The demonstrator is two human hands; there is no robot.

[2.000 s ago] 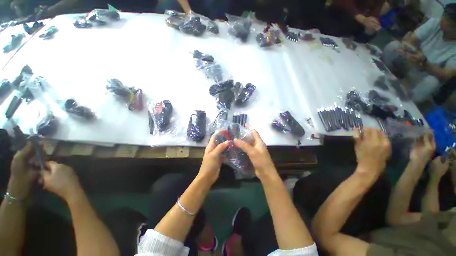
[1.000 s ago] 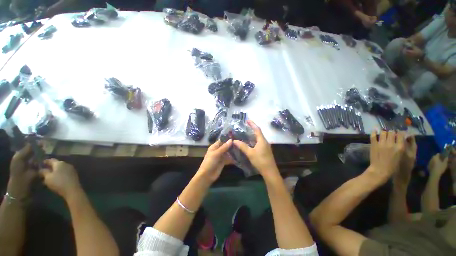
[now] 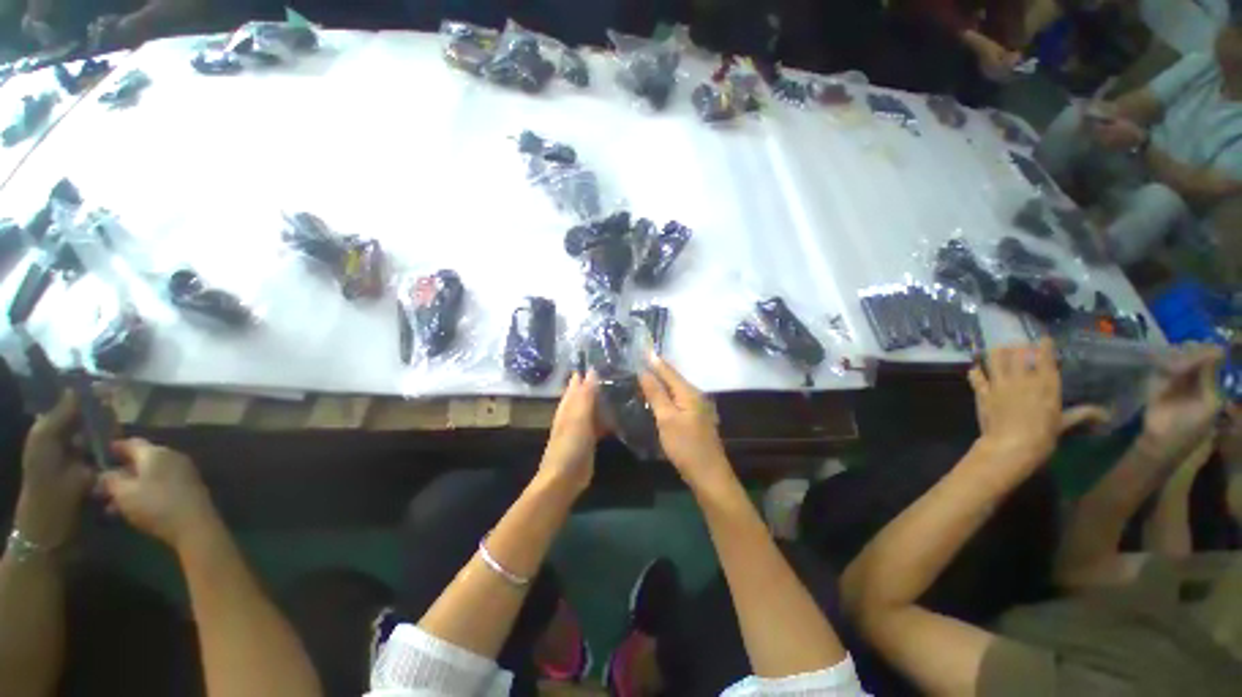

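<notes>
A clear plastic bag with dark contents (image 3: 623, 403) is held at the table's front edge, in the middle of the view. My left hand (image 3: 575, 433) grips its left side and my right hand (image 3: 678, 415) grips its right side. The bag's upper part lies against black parts on the white sheeting, and its lower end hangs over the edge. A black cluster (image 3: 603, 251) lies just beyond it. A few slim black sticks (image 3: 655, 327) lie beside my right fingers. A black bundle (image 3: 530, 341) lies to the left.
White sheeting (image 3: 409, 150) covers the table, above a rough wooden edge (image 3: 341, 413). A bag with a red patch (image 3: 439, 311) and black parts (image 3: 781, 331) lie nearby. Neighbours' hands work at left (image 3: 150, 483) and right (image 3: 1022, 402), beside a stick row (image 3: 924, 319).
My hands have moved a little apart, from pinching the bag's near side to holding both its sides. The neighbour at right has a clear bag stretched between the hands again.
</notes>
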